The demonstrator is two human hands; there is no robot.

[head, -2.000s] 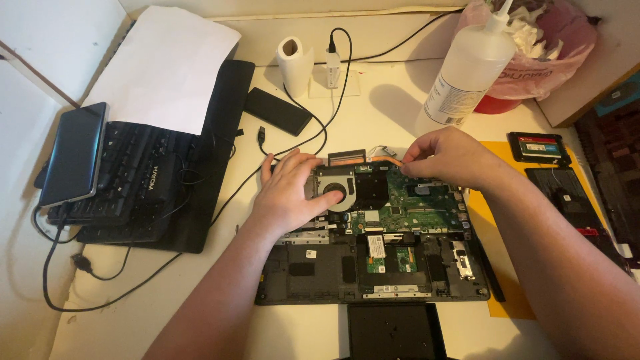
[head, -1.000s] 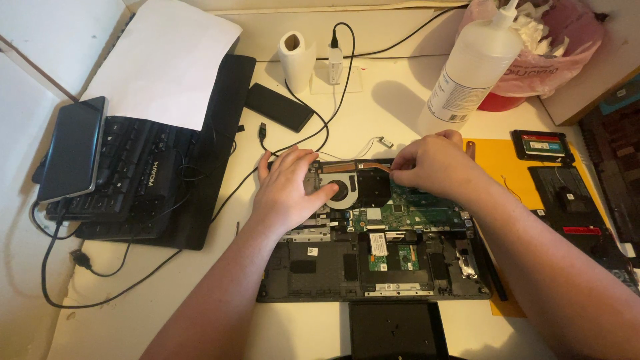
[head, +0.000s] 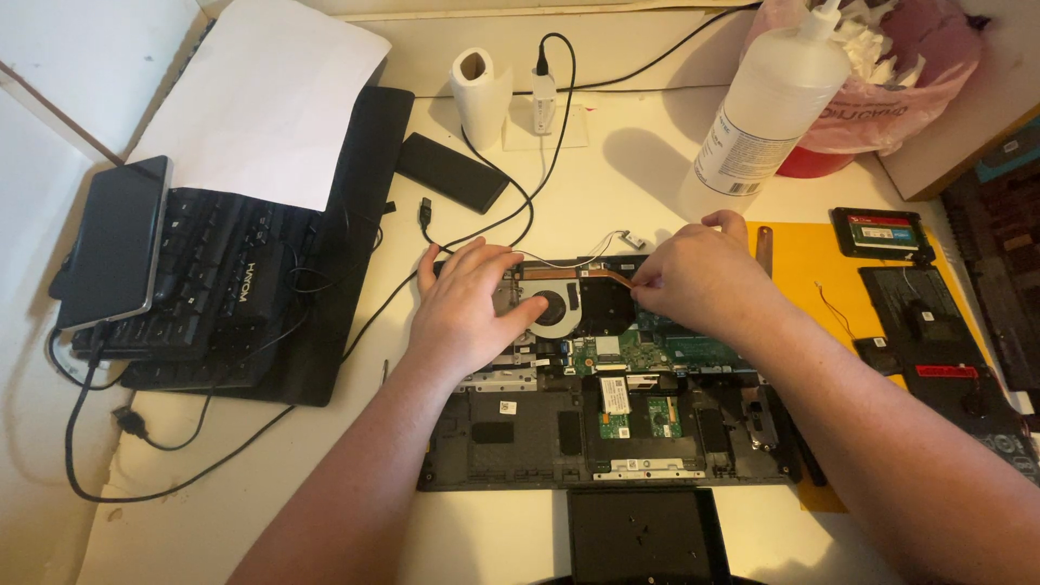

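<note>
An opened laptop base [head: 520,447] lies on the table, its green circuit board [head: 634,353] exposed. My left hand [head: 467,305] rests over its upper left corner, fingers spread, the thumb on the cooling fan [head: 552,307]. A copper heat pipe [head: 561,274] runs along the back edge from the fan side towards my right hand [head: 691,276]. The thumb and fingers of my right hand pinch the pipe's right end, above the board. What lies under my right palm is hidden. A thin white cable with a small connector [head: 632,240] lies behind the laptop.
A black tray [head: 646,536] with small screws is in front. Behind stand a paper roll [head: 479,97], a large plastic bottle [head: 764,114] and a bagged bin [head: 918,89]. Keyboards and a phone [head: 114,244] are left; a solid-state drive [head: 881,234] and battery parts lie right, near a yellow envelope [head: 800,301].
The heat pipe, raised behind the laptop two seconds ago, is now down beside the fan. My right hand has come down and closer to the board with it. My left hand stays near the fan.
</note>
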